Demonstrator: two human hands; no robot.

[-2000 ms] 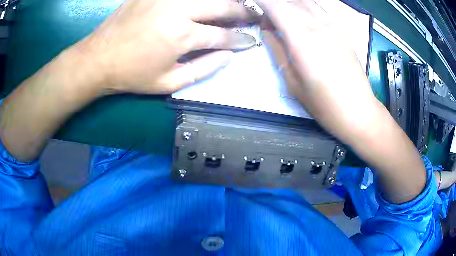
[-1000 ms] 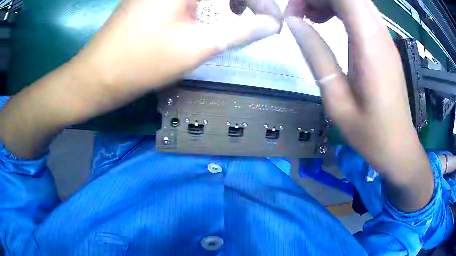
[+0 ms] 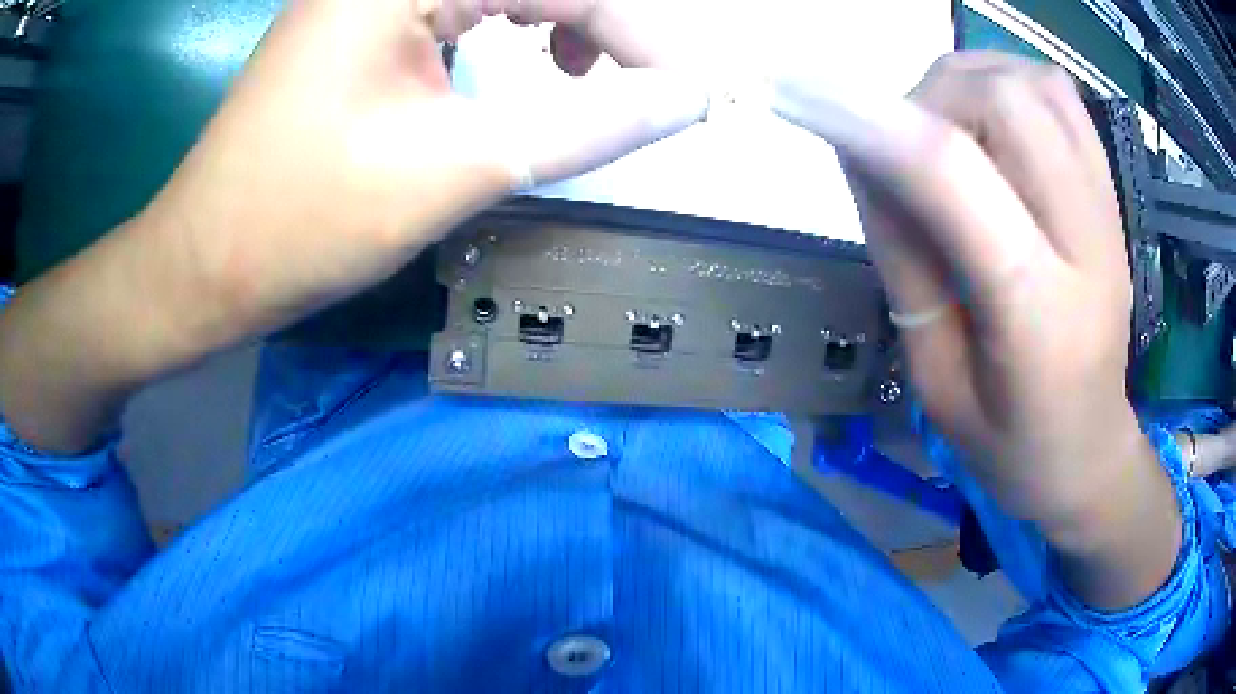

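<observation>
The assembly fixture, a grey-brown metal bar with engraved lettering and several square nests in a row, lies at the near edge of the white paper sheet. My left hand is over the sheet's left part, its pale-covered fingertip reaching toward the sheet's middle. A tiny speck shows at that fingertip; glare hides what it is. My right hand is over the sheet's right edge and the fixture's right end, its index finger pointing left toward the left fingertip, with a gap between them. Whether it holds anything cannot be told.
A green mat lies at the left. Dark long fixtures and metal rails stand at the right. Another person's hand and blue sleeve show at the right edge.
The fixture and sheet sit higher in the picture than two seconds ago. My fingertips, close together a second ago, are now apart, and my right hand has turned with its fingers more curled.
</observation>
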